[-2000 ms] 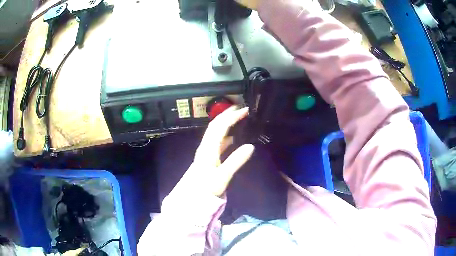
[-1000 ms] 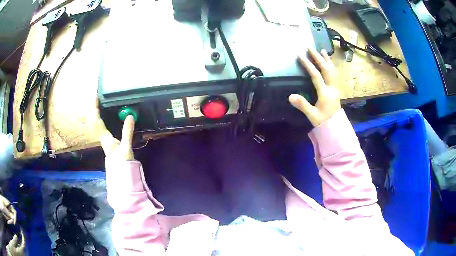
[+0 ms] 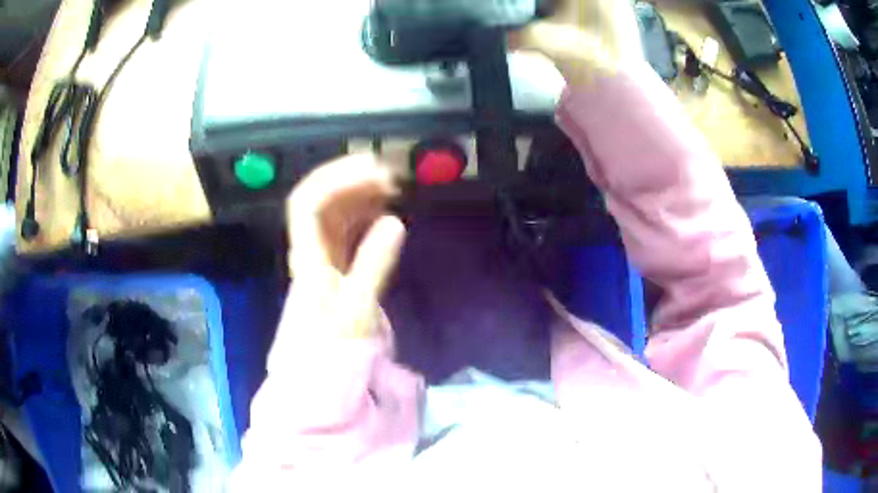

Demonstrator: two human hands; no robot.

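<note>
A black rounded housing (image 3: 419, 40) is lifted over the press bed (image 3: 279, 82) at the top centre. A flat black strap (image 3: 491, 101) hangs from it across the press front, with a blurred dark cord (image 3: 520, 220) below. My right hand (image 3: 578, 37) is blurred at the top edge and grips the housing's right end; its fingertips are partly hidden. My left hand (image 3: 351, 217) is blurred in front of the panel, thumb and fingers apart, empty. The red button (image 3: 439, 164) and left green button (image 3: 254, 169) show. The right green button is hidden.
Corded black units (image 3: 756, 87) lie on the wooden bench (image 3: 144, 173) at right, and looped cords (image 3: 72, 125) at left. A blue bin (image 3: 223, 385) at lower left holds black corded parts in whitish wrap. Another blue bin (image 3: 794, 289) stands at right.
My right hand has moved from the press's right front to the housing, now lifted and shifted. My left hand has left the green button and moved right. The view has shifted slightly.
</note>
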